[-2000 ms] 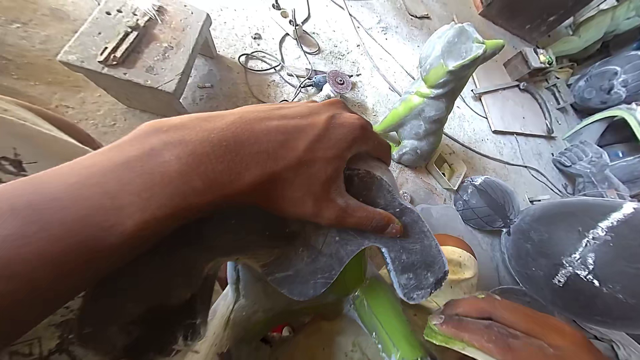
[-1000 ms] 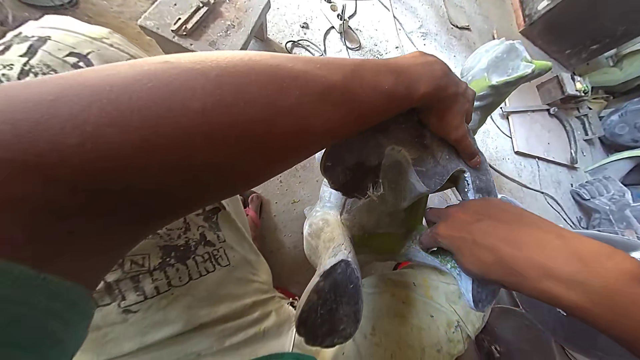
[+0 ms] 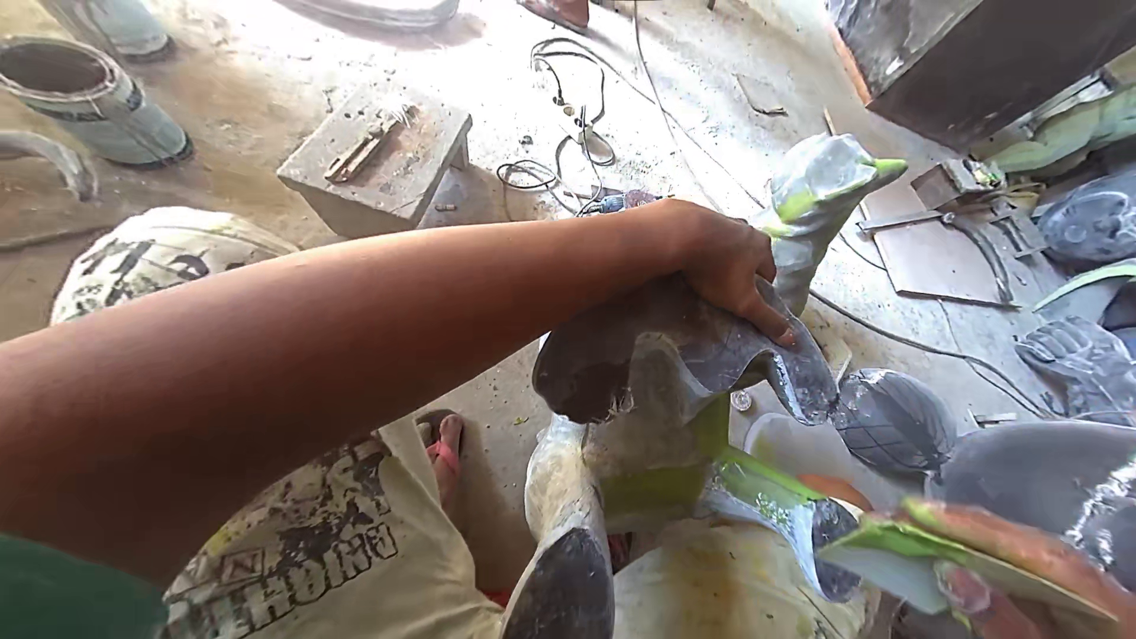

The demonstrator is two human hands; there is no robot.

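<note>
My left hand (image 3: pixel 732 266) grips the rim of a hollow grey cast piece (image 3: pixel 674 346), thumb on its wavy edge. The piece has light green patches and several limb-like parts; one has a dark oval end (image 3: pixel 564 586). A green-and-white tubular part (image 3: pixel 777 497) ends in an opening at lower right. Beside that opening, my right hand (image 3: pixel 1012 559) is blurred and holds a thin flat piece smeared with light green material (image 3: pixel 914 550); its exact kind is unclear. Pale printed trousers (image 3: pixel 311 541) and a sandalled foot (image 3: pixel 450 444) show below my left arm.
A low stool (image 3: pixel 377 160) bears a tool. Cables and a power tool (image 3: pixel 621 202) lie on the floor near a grey-green figure (image 3: pixel 812 204). At right are dark rounded castings (image 3: pixel 896 417), a carved hand-like piece (image 3: pixel 1074 355) and a board (image 3: pixel 941 257). A bucket (image 3: pixel 93 98) stands upper left.
My right hand has moved away from beside my left hand on the cast piece, to the lower right. My left hand keeps its hold. The view has shifted.
</note>
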